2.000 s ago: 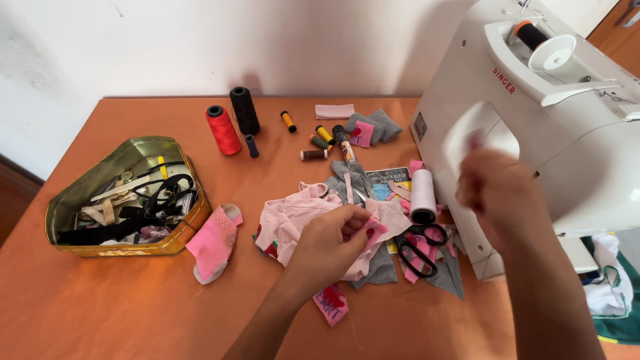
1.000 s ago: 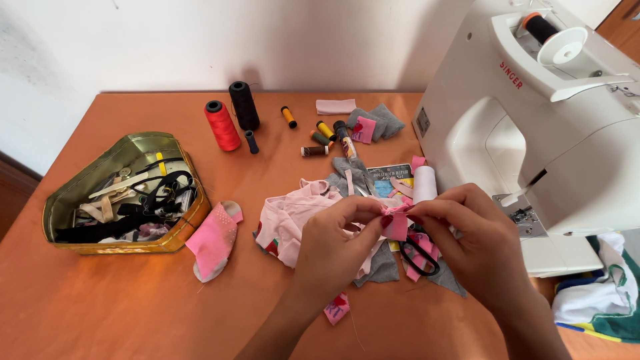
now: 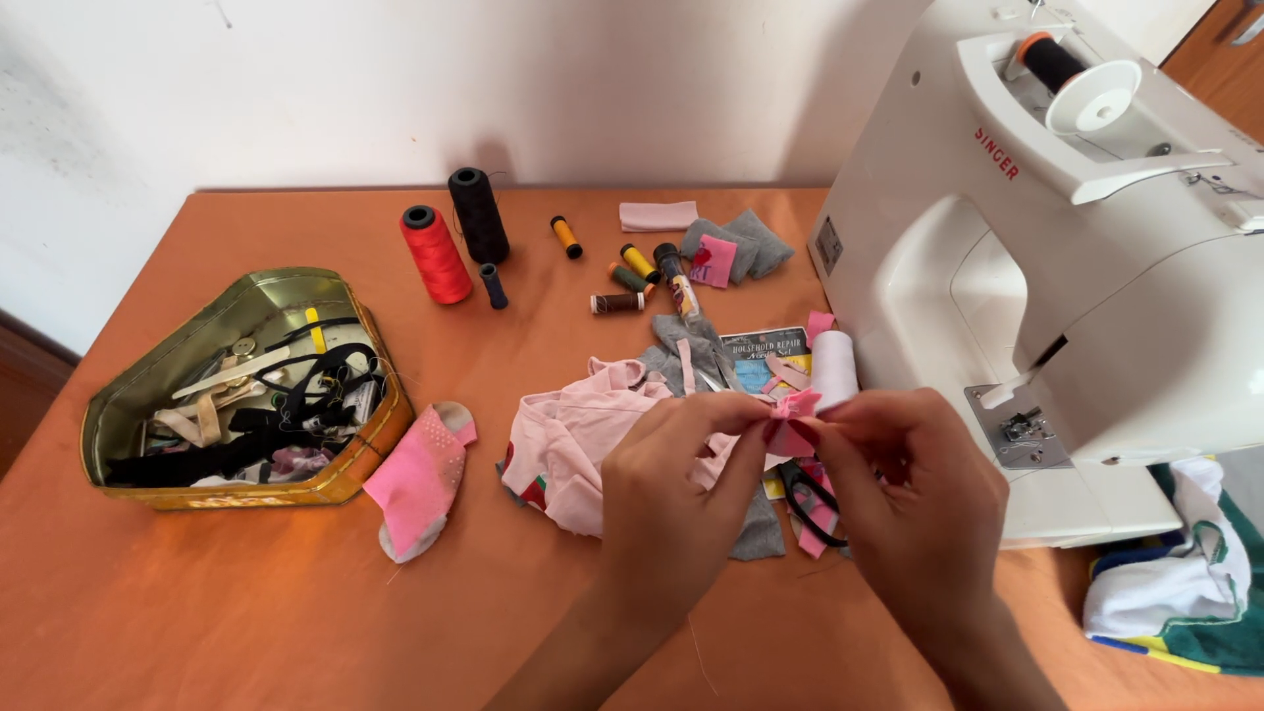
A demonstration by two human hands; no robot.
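Note:
A small piece of pink fabric (image 3: 793,420) is pinched between the fingertips of my left hand (image 3: 681,474) and my right hand (image 3: 913,484). It looks gathered at the top; whether a needle is there cannot be told. Behind and left of my left hand lies light pink cloth (image 3: 568,444). Black-handled scissors (image 3: 815,509) lie partly hidden under my hands, among pink and grey scraps (image 3: 758,523). A white thread spool (image 3: 834,367) stands just behind my right hand, beside a needle set packet (image 3: 765,346).
A white Singer sewing machine (image 3: 918,197) fills the right side. An open tin (image 3: 360,474) of notions stands left, with a pink and grey sock (image 3: 420,484) beside it. Red (image 3: 435,255) and black (image 3: 479,215) thread cones stand at the back. Grey fabric pieces (image 3: 758,242) lie near the wall.
My right hand was raised near the sewing machine two seconds ago; it has come down to meet my left hand at the pink fabric. Since one second ago, both hands have barely moved.

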